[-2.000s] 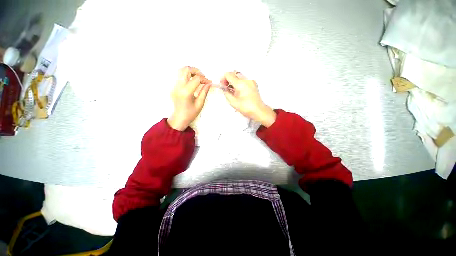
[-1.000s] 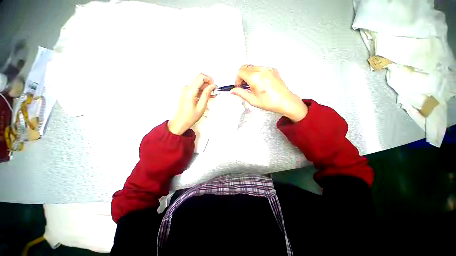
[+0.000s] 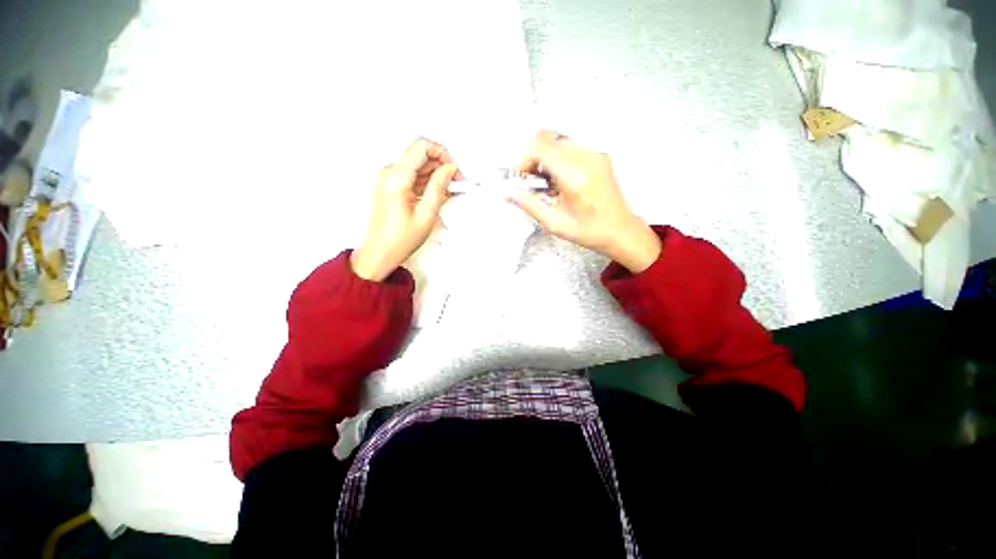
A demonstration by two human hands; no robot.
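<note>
A white garment (image 3: pixel 295 131), overexposed, lies over the grey table in front of me. My left hand (image 3: pixel 410 207) pinches a narrow edge of it between thumb and fingers. My right hand (image 3: pixel 579 197) is a little to the right at the same height, its fingers closed around small thread snips (image 3: pixel 538 183). The snips are mostly hidden by the fingers, and their tip side points at the pinched edge. The blades are too washed out to tell if they touch the cloth.
White pieces with tan tags (image 3: pixel 901 82) lie at the table's right. A yellow tape measure (image 3: pixel 42 246) and a paper sheet (image 3: pixel 68 153) lie at the far left. A white cloth bundle (image 3: pixel 164 486) hangs below the table's front edge at left. The grey table (image 3: pixel 699 131) curves around me.
Since two seconds ago my right hand has moved right, away from my left. The dark snips seen clearly a second ago now look bright and blurred. The view has turned slightly.
</note>
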